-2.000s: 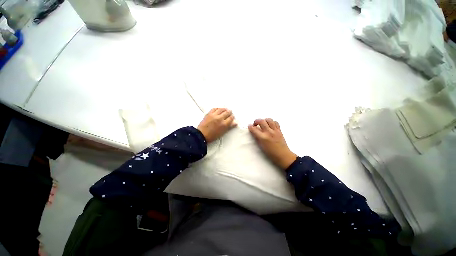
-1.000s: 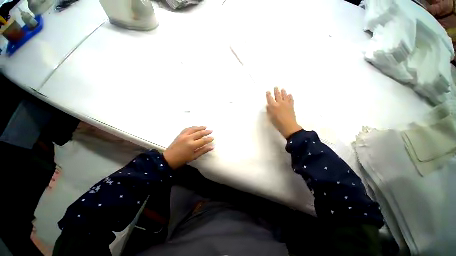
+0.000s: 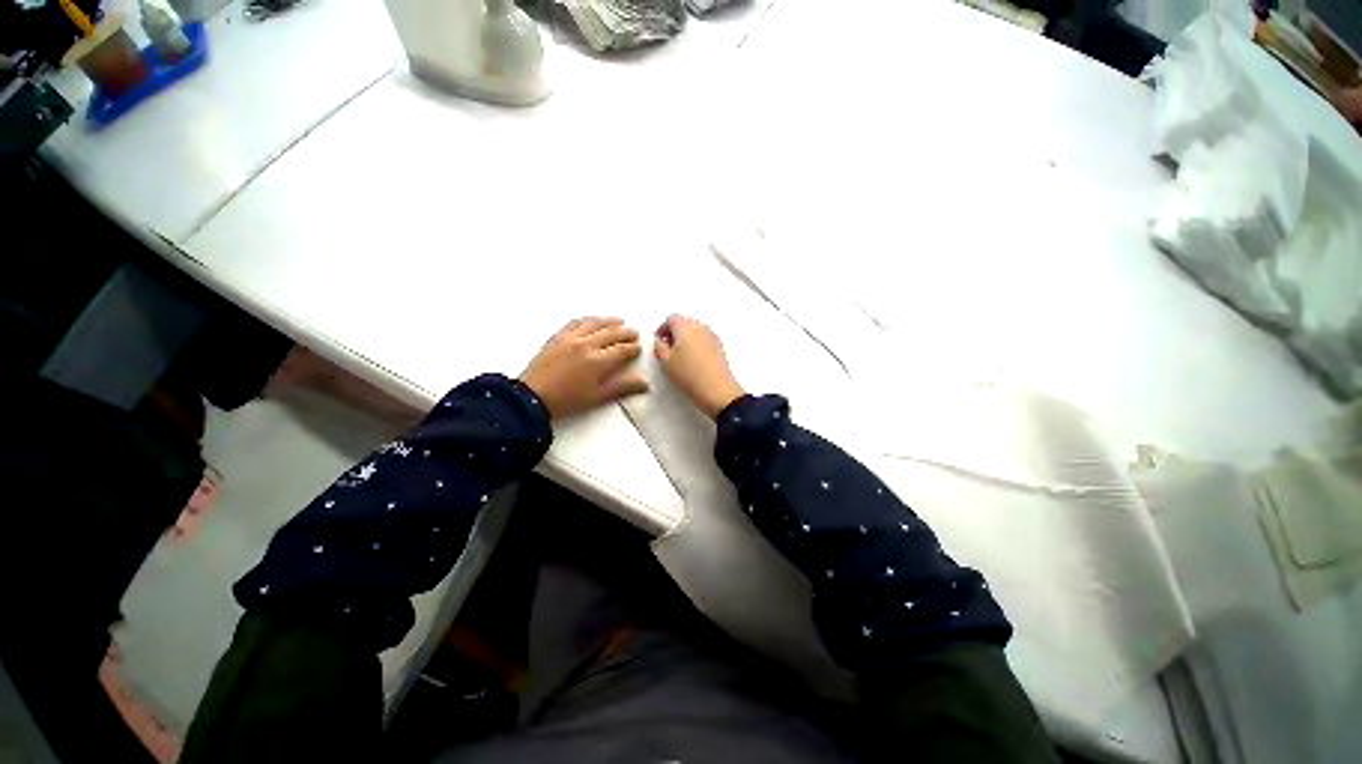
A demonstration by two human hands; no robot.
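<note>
A large pale fabric panel (image 3: 1046, 515) lies on the white table from between my hands to the right, partly over the near edge. A dark slit-like line shows beyond my hands; whether it is an opening or a cloth edge is unclear. My left hand (image 3: 590, 366) lies palm down with fingers extended at the panel's left edge. My right hand (image 3: 693, 363) is close beside it, not touching, fingers curled down on the cloth. Whether the fingertips pinch the cloth cannot be told. Pale cloth and table blend around the fingers.
A squat whitish container (image 3: 475, 52) stands at the left rear, beside grey folded bundles (image 3: 624, 18). A blue tray (image 3: 147, 72) holds small pots, far left. White bundles (image 3: 1247, 194) and a stack of cut panels (image 3: 1217, 515) with cream pieces (image 3: 1317, 515) lie right.
My right hand has moved left and nearer, its spread fingers now curled. My left hand has moved slightly away from me. The panel's folds and right edge now show. The view has shifted.
</note>
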